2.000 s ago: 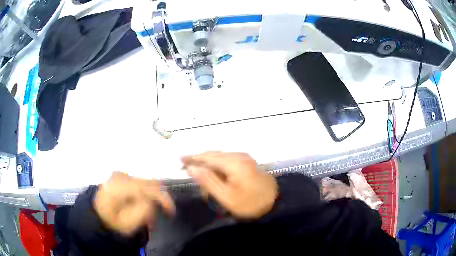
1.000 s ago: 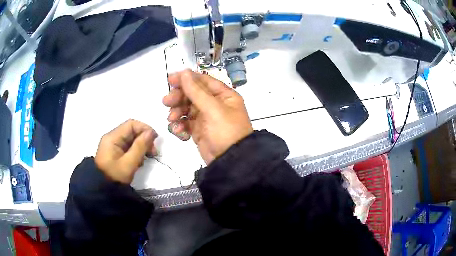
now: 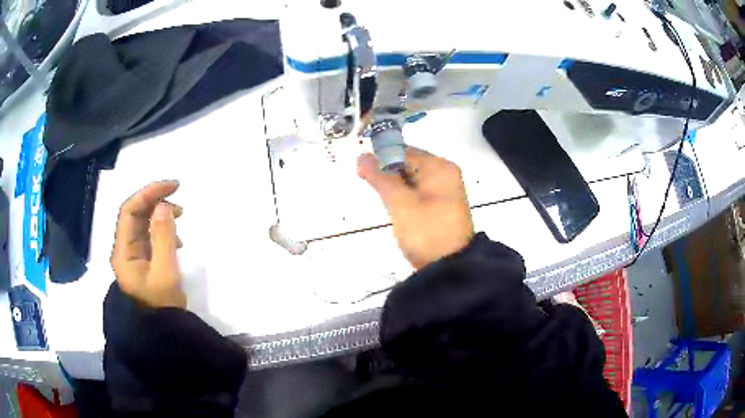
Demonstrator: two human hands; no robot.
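Observation:
A white industrial sewing machine [image 3: 523, 77] with a blue stripe spans the back of the white machine bed [image 3: 327, 204]. My right hand [image 3: 429, 204] is at the grey knob [image 3: 388, 145] beside the needle area; its fingertips are partly behind the knob, and whether they grip anything cannot be told. My left hand [image 3: 149, 245] is over the bed at the left, thumb and fingers apart, with nothing seen in it. A thin thread [image 3: 351, 300] lies in a curve on the bed near the front edge, between the hands.
Dark garment cloth [image 3: 122, 98] lies at the back left. A black phone [image 3: 541, 171] lies on the bed, right of my right hand. An edge ruler [image 3: 318, 343] runs along the front. A red basket [image 3: 617, 326] and a blue stool-like object [image 3: 690, 371] are below right.
My hands were together low at the front, then raised with a thread near the left one. Now the left has moved left and opened, and the right has moved to the knob.

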